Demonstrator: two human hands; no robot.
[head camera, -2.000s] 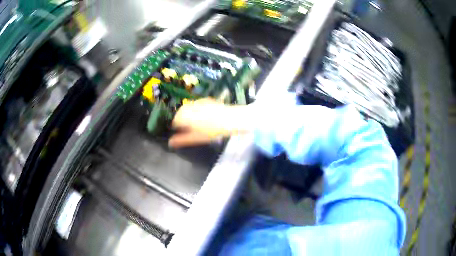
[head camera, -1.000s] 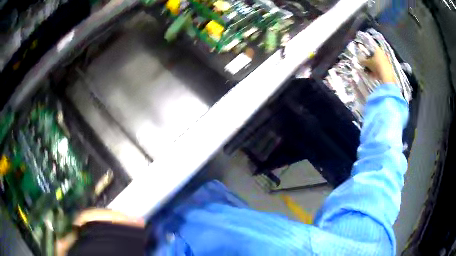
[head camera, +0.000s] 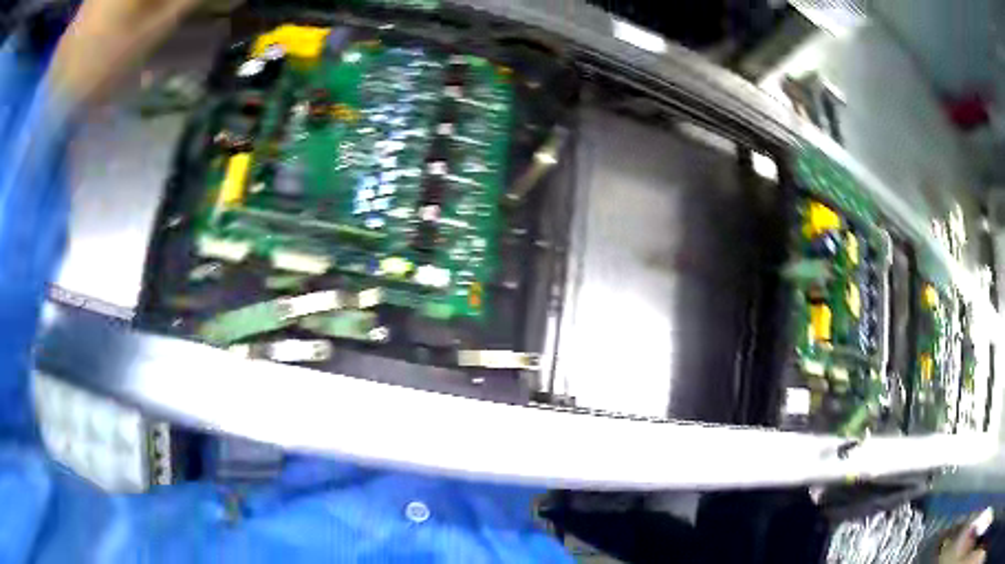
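A green circuit board (head camera: 320, 165) lies in a black carrier (head camera: 529, 242) on the conveyor, at the left of the view. Yellow capacitors (head camera: 292, 42) stand at its far left corner. Dull green clamps (head camera: 259, 320) lie along its near edge. My left hand (head camera: 121, 39) is blurred at the top left, beyond the board's left side and partly cut off by the frame's edge; its fingers are unclear. My right hand (head camera: 964, 545) is small and cut off at the bottom right corner, beside the bin of silvery strips (head camera: 876, 534); its grip is unclear.
More boards in carriers stand further right along the conveyor, the nearest a green one (head camera: 843, 292). A shiny metal plate (head camera: 623, 264) lies between carriers. The pale front rail (head camera: 463, 435) runs across the view. A white tray (head camera: 88, 430) sits below it at the left.
The view has swung left, so the left board now shows large and the bin sits at the bottom right corner. My left hand has moved from the near rail to beyond the board's left side.
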